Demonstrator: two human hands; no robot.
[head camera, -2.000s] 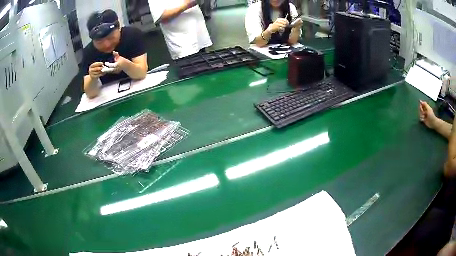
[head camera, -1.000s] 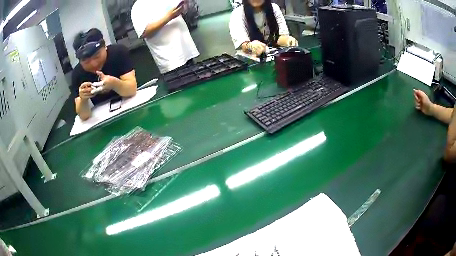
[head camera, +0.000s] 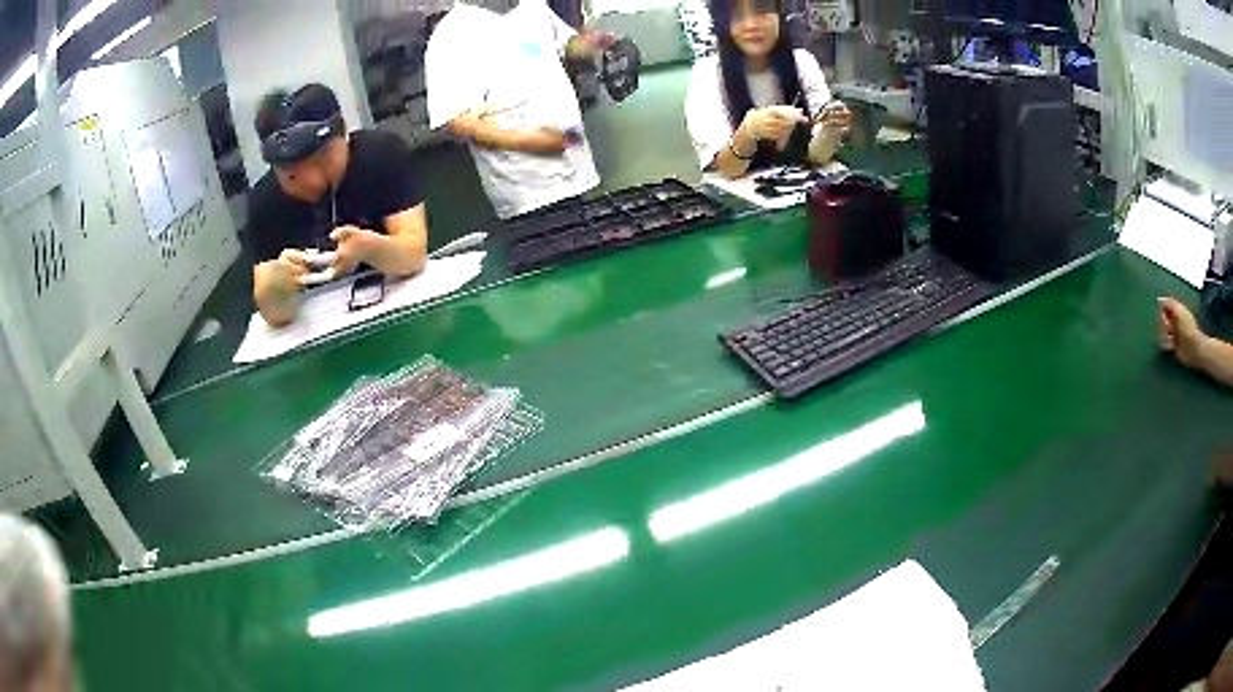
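Neither of my hands shows clearly in the head view. The white work sheet (head camera: 852, 635) lies at the bottom edge, cut off by the frame. The heap of small brown parts on it is out of the picture, apart from a faint dark trace at the very edge. A narrow clear strip (head camera: 1014, 602) lies right of the sheet. A crinkled stack of clear plastic bags (head camera: 413, 439) with brown-red contents lies across the bench at the left.
A keyboard (head camera: 859, 325), a dark red box (head camera: 855, 227) and a black computer tower (head camera: 1001, 169) stand far right. A black divided tray (head camera: 615, 223) lies at the back. Several people are around the bench. A blurred pale shape (head camera: 30, 608) is at the left edge.
The view has shifted, so the bench items sit lower and further right and the brown parts have slid out below. The pale shape has come in at left. The standing person's arms have moved.
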